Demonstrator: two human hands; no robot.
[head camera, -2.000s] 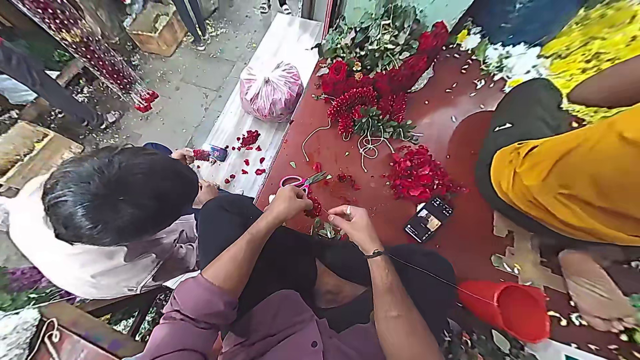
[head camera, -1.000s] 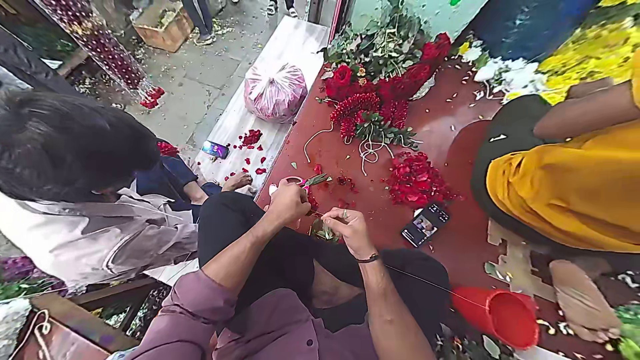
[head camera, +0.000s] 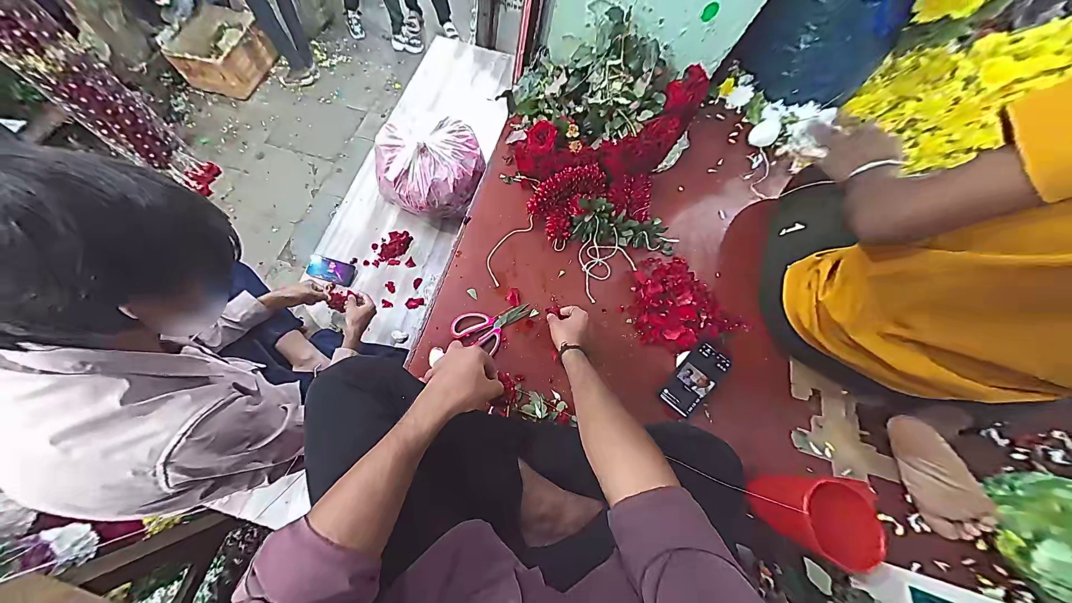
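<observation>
My left hand (head camera: 463, 378) is closed above my knee, just below the pink-handled scissors (head camera: 481, 328) lying on the red platform; what it holds is too small to tell. My right hand (head camera: 569, 328) reaches to the platform right of the scissors, fingertips pinching a small red petal or flower piece. A heap of red petals (head camera: 677, 303) lies to its right, with a phone (head camera: 695, 378) below it. Beyond my hands are a red flower garland (head camera: 569, 193) and loose white string (head camera: 601, 261). A thin thread runs beside my right forearm.
A co-worker at left handles red petals near another phone (head camera: 331, 270). Another person in yellow sits at right. A plastic bag of pink petals (head camera: 430, 166) rests on the white bench (head camera: 456, 75). A red bucket (head camera: 844, 523) stands lower right, yellow flowers (head camera: 963, 92) upper right.
My right hand has moved forward from near my left hand to the platform beside the scissors. The co-worker at left now has both hands together at red petals.
</observation>
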